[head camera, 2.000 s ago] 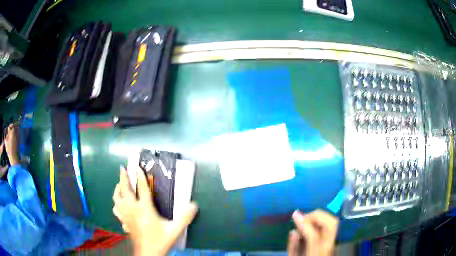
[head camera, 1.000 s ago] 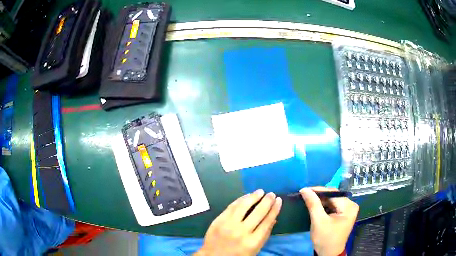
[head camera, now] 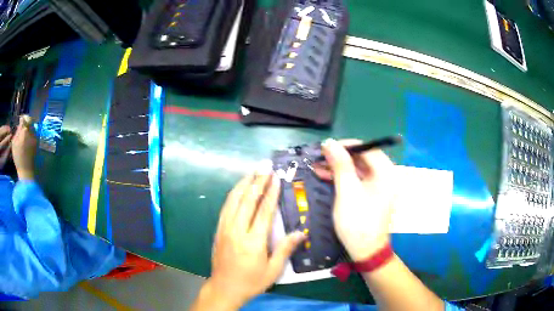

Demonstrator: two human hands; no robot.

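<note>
A black phone mid-frame lies on a white pad in front of me, its orange flex cable showing in the middle. My left hand rests along the frame's left side, fingers at its upper left edge and thumb over its lower part. My right hand holds black tweezers over the frame's upper right. The tweezers' tip is hard to make out near the frame's top end.
Phone frames lie on stacked black foam pads at the back. A component tray is at far right, beside a blue film bearing white paper. A segmented black strip and another person's hand are at left.
My hands have moved from the bench's near edge onto the phone frame, the right one with the tweezers. The view has shifted left, so the bench items appear farther right.
</note>
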